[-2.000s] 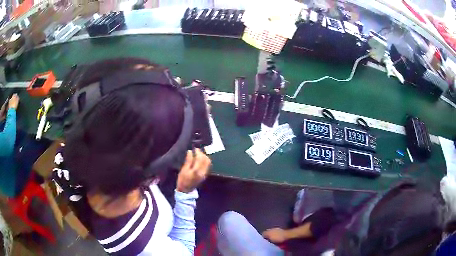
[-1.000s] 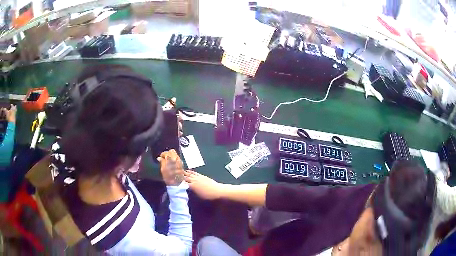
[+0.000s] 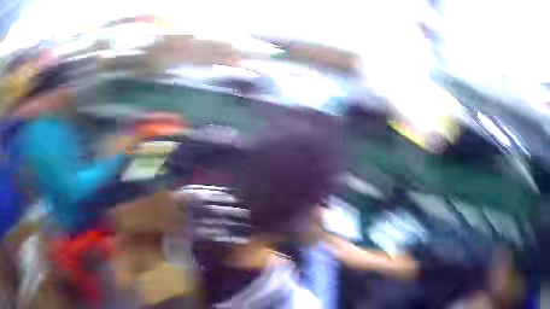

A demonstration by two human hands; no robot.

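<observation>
The view is heavily blurred. I cannot make out either of my own hands in it. The nearest things in front of me are a person with dark hair [image 3: 295,169] in the middle and the green bench [image 3: 386,172] beyond. White paper-like patches [image 3: 395,232] lie on the bench to the right of the head. Individual units cannot be told apart in the blur.
A person in a teal sleeve [image 3: 54,157] is at the left, near an orange thing [image 3: 160,125]. Another person's bare arm [image 3: 368,256] reaches across at lower right. A red stool [image 3: 81,259] and brown carton [image 3: 145,229] stand at lower left.
The camera has swung left, so the dark-haired person now shows near the middle and the teal-sleeved person shows more fully. The picture has become strongly blurred.
</observation>
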